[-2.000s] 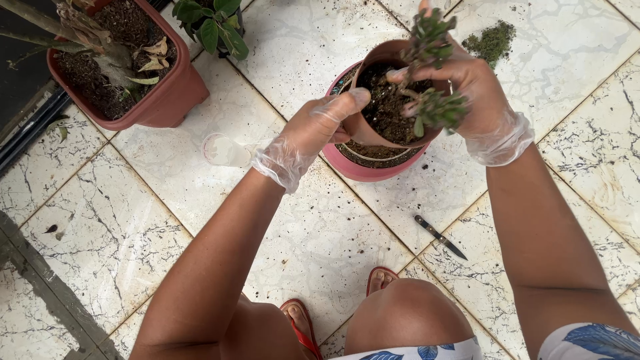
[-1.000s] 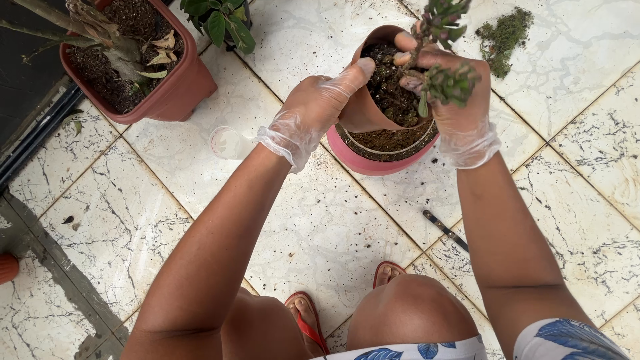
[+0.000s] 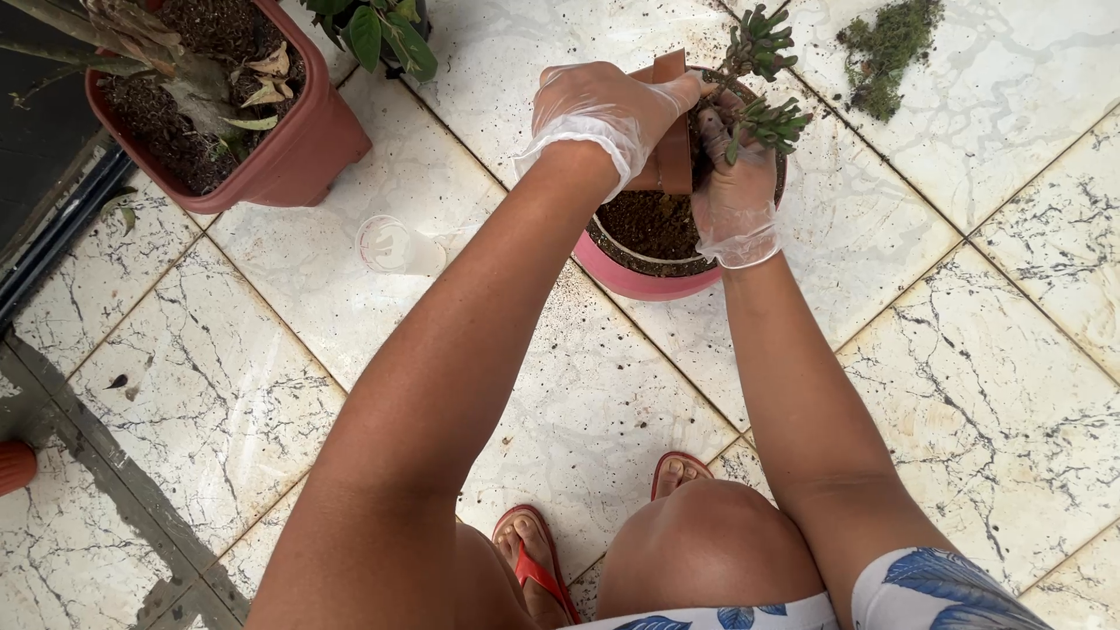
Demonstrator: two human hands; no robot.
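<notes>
My left hand [image 3: 608,109], in a clear plastic glove, grips a brown plastic pot [image 3: 672,131] that lies tipped on its side with its mouth to the right. At that mouth my right hand [image 3: 739,188], gloved too, holds the base of a succulent plant [image 3: 766,122] with dark soil on its fingers. Two leafy heads of the plant stick out above and beside the fingers. Beneath both hands stands a round pink pot [image 3: 652,282] with soil [image 3: 652,223] in it and a pale ring around the soil. The roots are mostly hidden.
A reddish square planter [image 3: 337,149] with a thick-stemmed plant stands at upper left, near a dark pot with green leaves [image 3: 366,39]. A clear plastic cup [image 3: 398,247] lies left of my forearm. A clump of moss [image 3: 888,57] rests on the tiles at upper right.
The brown pot has tipped from showing its soil to lying on its side, its mouth turned right. My left hand has swung over it. The knife seen earlier on the tiles is out of sight.
</notes>
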